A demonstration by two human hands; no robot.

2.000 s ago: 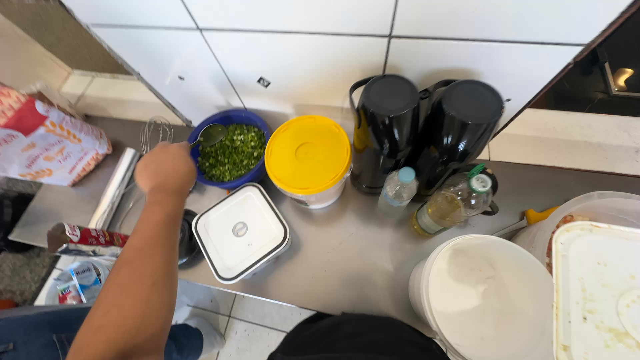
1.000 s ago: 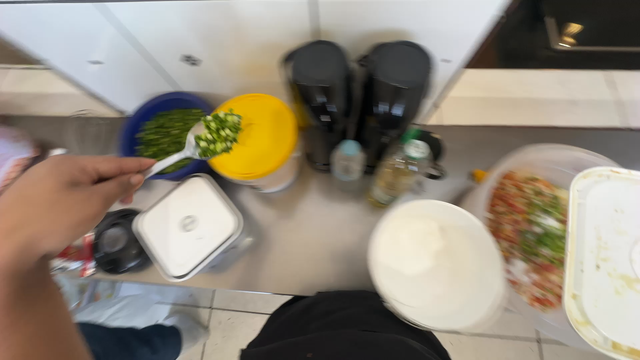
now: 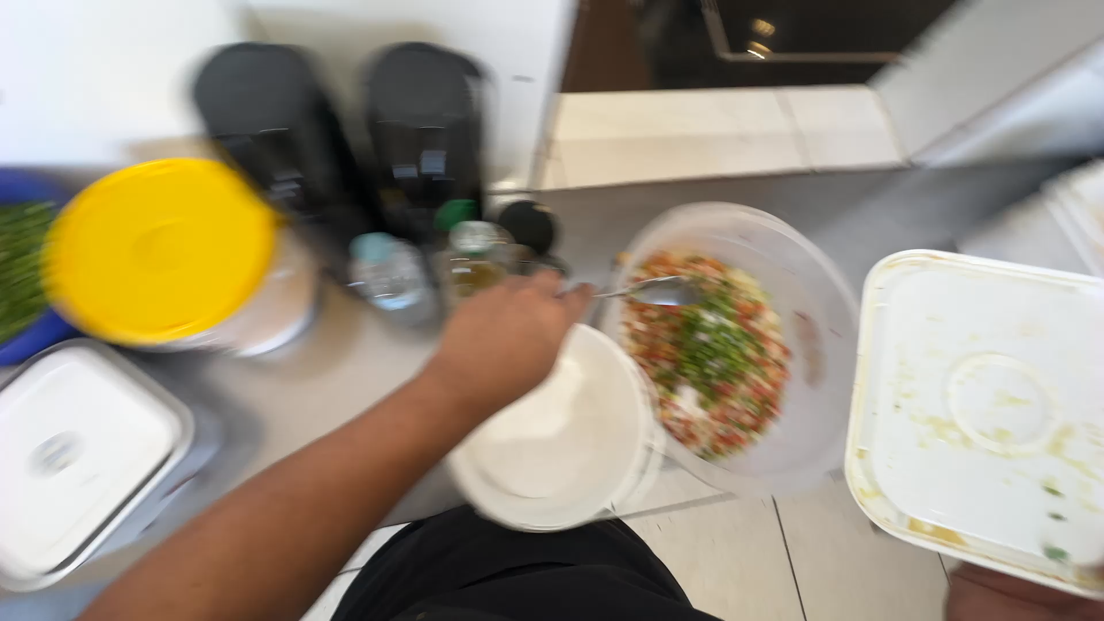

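Note:
My left hand (image 3: 517, 336) reaches in from the lower left, its fingers shut on the handle of a metal spoon (image 3: 664, 291). The spoon's bowl is over a large translucent plastic bowl (image 3: 815, 414) of chopped red and pale food (image 3: 647, 345), with chopped greens (image 3: 716, 349) and a little white matter on top. No greens show clearly on the blurred spoon. At the lower right corner my right hand (image 3: 1018, 595) grips the near edge of a white square plastic lid (image 3: 1000, 388), smeared with food; most of that hand is hidden. A white round bucket (image 3: 561, 440) is beneath my left hand.
Left are a yellow-lidded tub (image 3: 164, 250), a white-lidded square container (image 3: 86, 457) and a blue bowl (image 3: 34, 336) of greens. Behind my left hand stand two black dispensers (image 3: 285, 138), a small clear bottle (image 3: 392, 276) and a green-capped bottle (image 3: 470, 259). The metal counter's (image 3: 595, 207) front edge is near my legs.
My left hand has carried the spoon from the blue bowl rightward to the large bowl. The heap of greens on the spoon a second ago no longer shows there. The view has swung right.

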